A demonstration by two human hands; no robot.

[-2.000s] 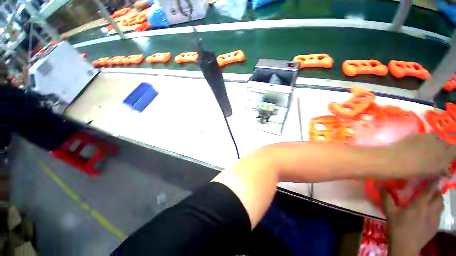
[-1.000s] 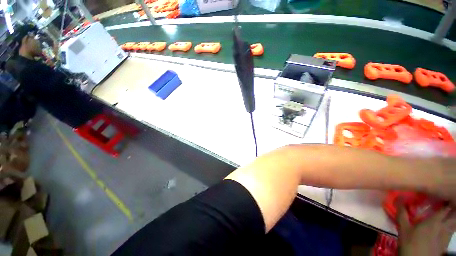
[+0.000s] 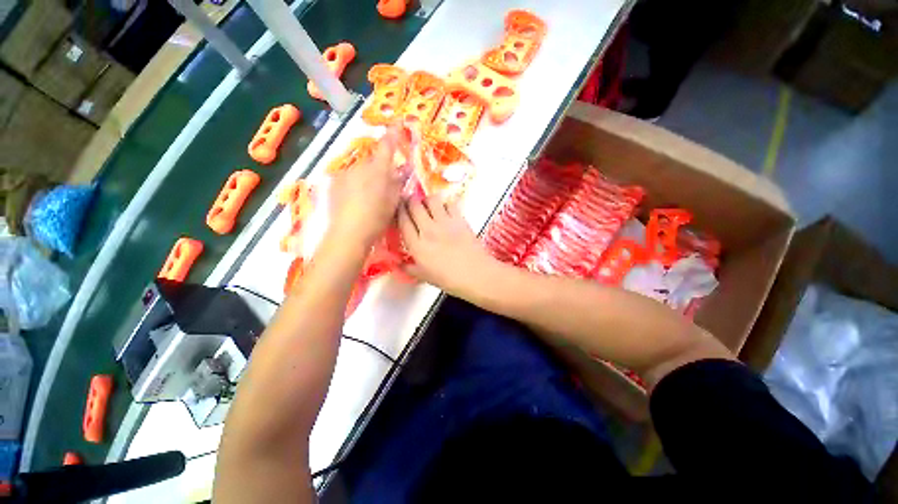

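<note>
Orange plastic housings (image 3: pixel 457 116) lie in a loose heap on the white bench. My left hand (image 3: pixel 362 197) grips a clear plastic bag (image 3: pixel 416 169) among the housings. My right hand (image 3: pixel 440 239) is close beside it, fingers closed on the film's near edge. An orange part shows under the film. More reddish-orange parts lie partly hidden under and behind my wrists.
An open supply carton (image 3: pixel 758 197) beside my legs holds rows of bagged housings and pale film. A second carton (image 3: pixel 832 258) holds whitish bags. Housings sit spaced on the green conveyor (image 3: pixel 148 221). A metal-and-black device (image 3: pixel 182 345) and black screwdriver (image 3: pixel 108 478) are lower left.
The view has swung right, bringing the cartons into sight. Both hands, earlier at the right edge over the heap, now show mid-frame, together at the clear bag.
</note>
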